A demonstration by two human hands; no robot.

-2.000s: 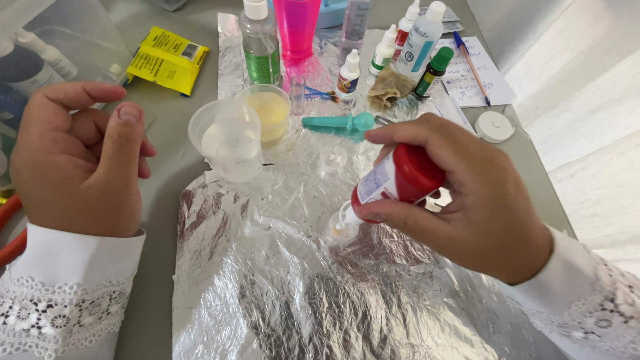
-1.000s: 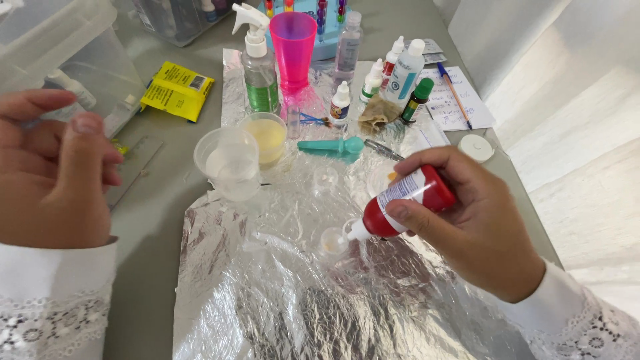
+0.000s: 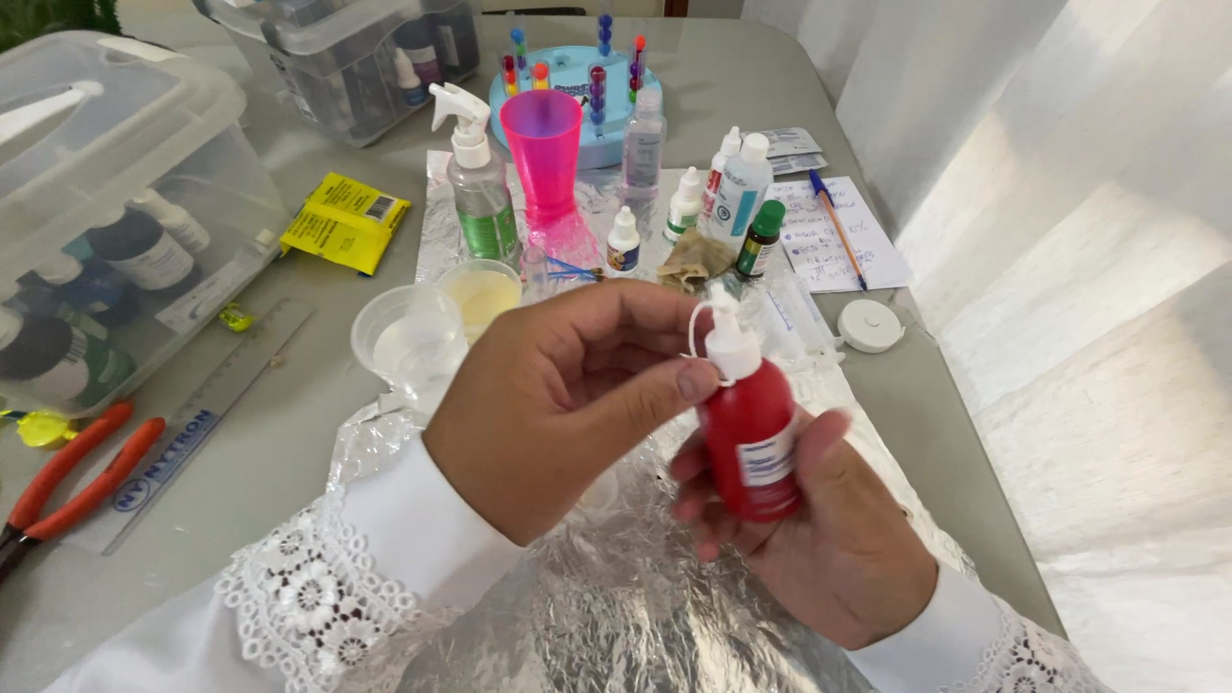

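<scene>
My right hand (image 3: 818,529) holds a red squeeze bottle (image 3: 751,433) upright, its fingers wrapped around the lower body. The bottle has a white nozzle top with a thin cap strap. At that strap and the neck, my left hand (image 3: 568,404) pinches with thumb and fingertips. Both hands are above a sheet of aluminium foil (image 3: 539,616). Left of my left hand stand a clear plastic cup (image 3: 409,337) and a cup of pale yellow contents (image 3: 483,296). A small clear dish (image 3: 599,493) on the foil is partly hidden behind my left wrist.
Behind stand a spray bottle (image 3: 481,197), a pink cup (image 3: 542,154), dropper bottles (image 3: 623,243) and a blue rack (image 3: 568,120). Plastic bins (image 3: 192,106), a yellow packet (image 3: 348,223), a ruler (image 3: 207,414) and orange-handled pliers (image 3: 91,476) lie left; a pen (image 3: 839,231) on paper and a tape measure (image 3: 870,325) lie right.
My right hand has brought the red bottle from tipped over the small dish to upright. My left hand has come in from the far left to the bottle's neck.
</scene>
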